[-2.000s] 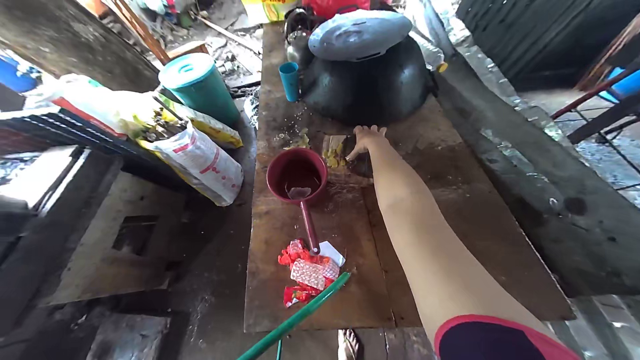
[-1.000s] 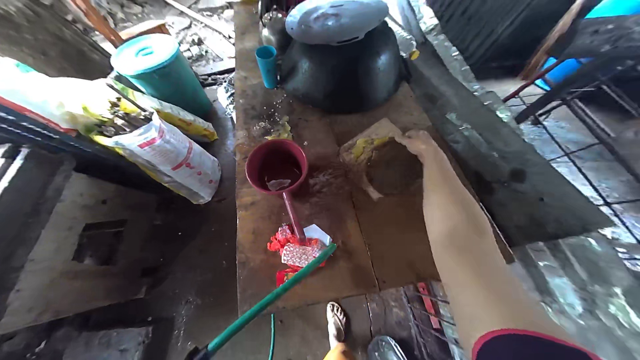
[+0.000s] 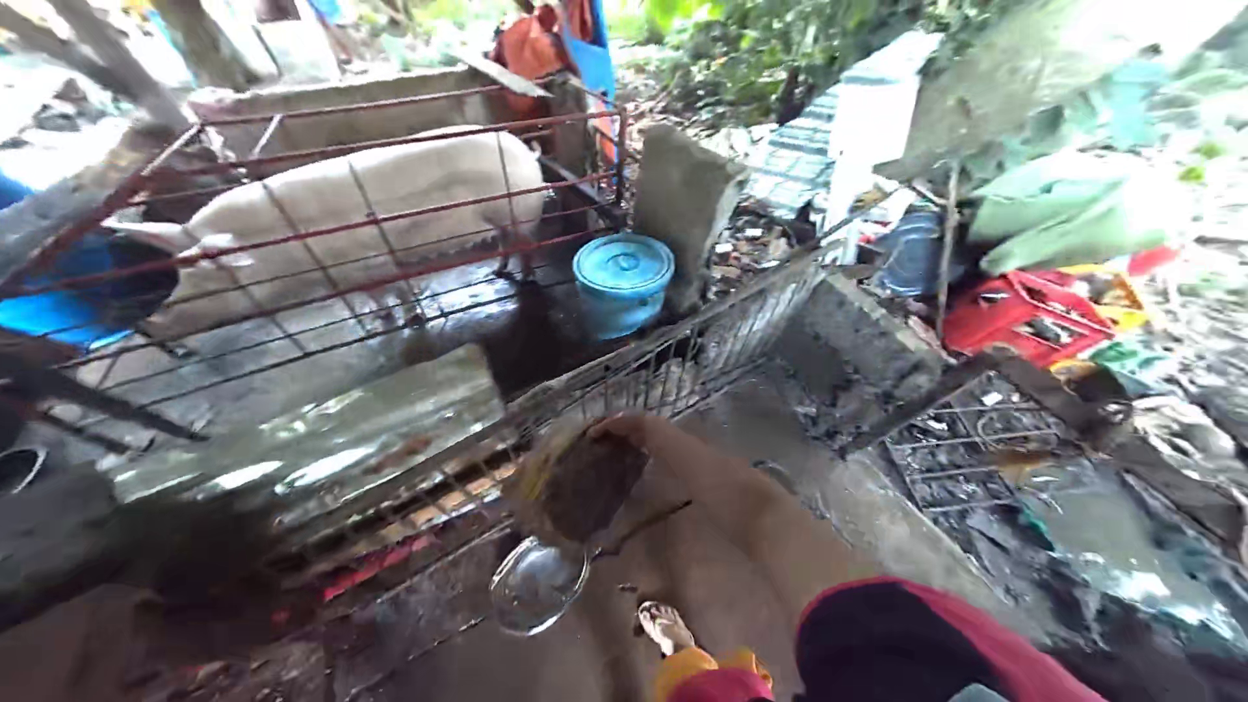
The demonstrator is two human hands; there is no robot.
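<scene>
My right hand (image 3: 629, 434), blurred by motion, grips a brown, roughly round flat thing (image 3: 590, 485) with a pale yellowish edge; I cannot tell what it is. It is held above the wet floor, close to a low metal-bar barrier (image 3: 673, 370). Just below it a round shiny metal pan or lid (image 3: 539, 585) lies low down. My left hand is out of view. Beyond the barrier a white pig (image 3: 370, 195) stands inside a pen of rusty bars.
A lidded light-blue bucket (image 3: 624, 283) stands beside the pen, next to an upright slab (image 3: 682, 200). A blue tub (image 3: 58, 292) is at the pig's head. To the right are a concrete block (image 3: 858, 331), a metal grate (image 3: 975, 439) and a red crate (image 3: 1024, 317). My sandalled foot (image 3: 665, 626) is below.
The view has swung far from the wooden table to the pig pen. My right hand, on the table beside the brown thing earlier, now holds it away from there. The green stick is out of view.
</scene>
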